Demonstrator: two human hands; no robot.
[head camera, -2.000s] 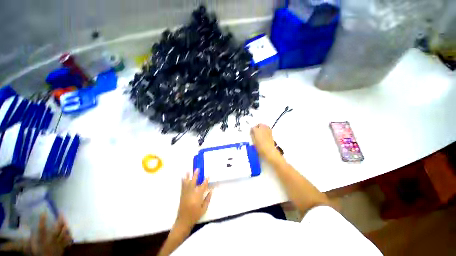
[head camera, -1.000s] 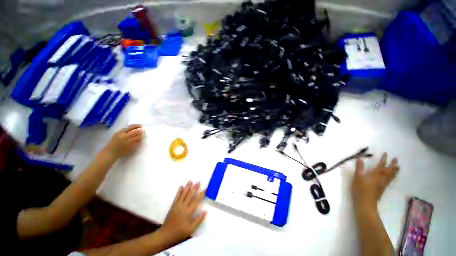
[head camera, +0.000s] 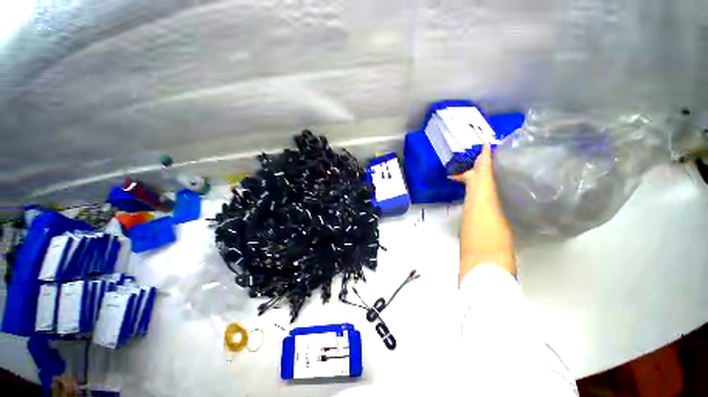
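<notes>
My right hand (head camera: 477, 167) reaches far forward and grips the lower right edge of a thick stack of white-and-blue printed sleeves (head camera: 459, 133). The stack is tilted at the top of a blue box (head camera: 427, 169) at the back; part of my fingers is hidden. My left hand is out of the picture. A blue-edged sleeve with a cable picture (head camera: 321, 353) lies flat at the front centre. Black tied cables (head camera: 378, 314) lie on the table to its upper right.
A large black cable heap (head camera: 299, 225) fills the back centre, beside another printed stack (head camera: 387, 184). A bulky translucent bag (head camera: 570, 182) stands right of my arm. Packs (head camera: 74, 306) stand in rows at left, near another person's hand. A yellow ring (head camera: 236, 336) lies on the table.
The view has tilted up toward the wall. My right hand has moved from beside the cables to the stack at the back. My left hand and the phone have left the picture.
</notes>
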